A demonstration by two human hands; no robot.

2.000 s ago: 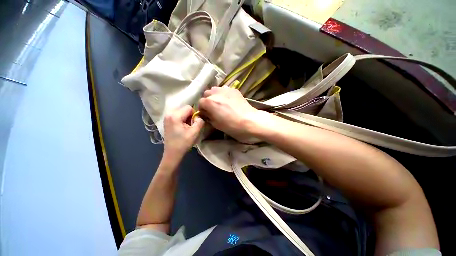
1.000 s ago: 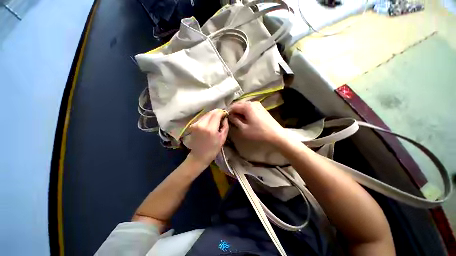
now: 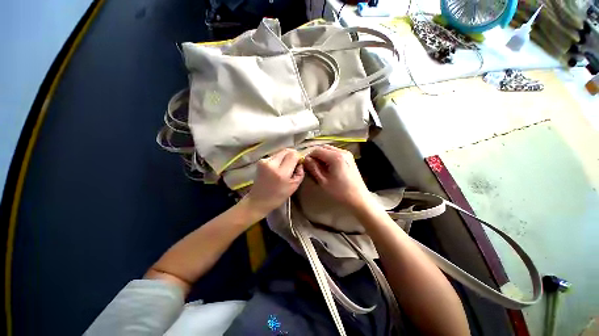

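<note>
My left hand [image 3: 279, 176] and my right hand [image 3: 332, 172] meet at the middle of the view, fingertips pinching a small yellow-edged part of a beige tote bag [image 3: 338, 246] in my lap. The fingers hide most of that part. The bag's long thin handles [image 3: 315, 262] hang down over my dark apron [image 3: 266, 308], and another strap loops out to the right over the bench edge. A pile of beige bags [image 3: 240, 98] with yellow edges and looped handles lies just beyond my hands.
The bench has a dark red edge strip [image 3: 463, 213] and a greenish board [image 3: 532, 190]. A hammer [image 3: 555, 285] lies at lower right. A turquoise fan [image 3: 479, 10], a pale pointed bottle [image 3: 521, 36] and spotted scraps [image 3: 515, 81] are on the far side. A yellow-lined dark floor is at left.
The view has shifted, showing more of the bench, with the fan and hammer now in view. Both hands stay together at the yellow-edged part; the bag pile appears flatter and farther left.
</note>
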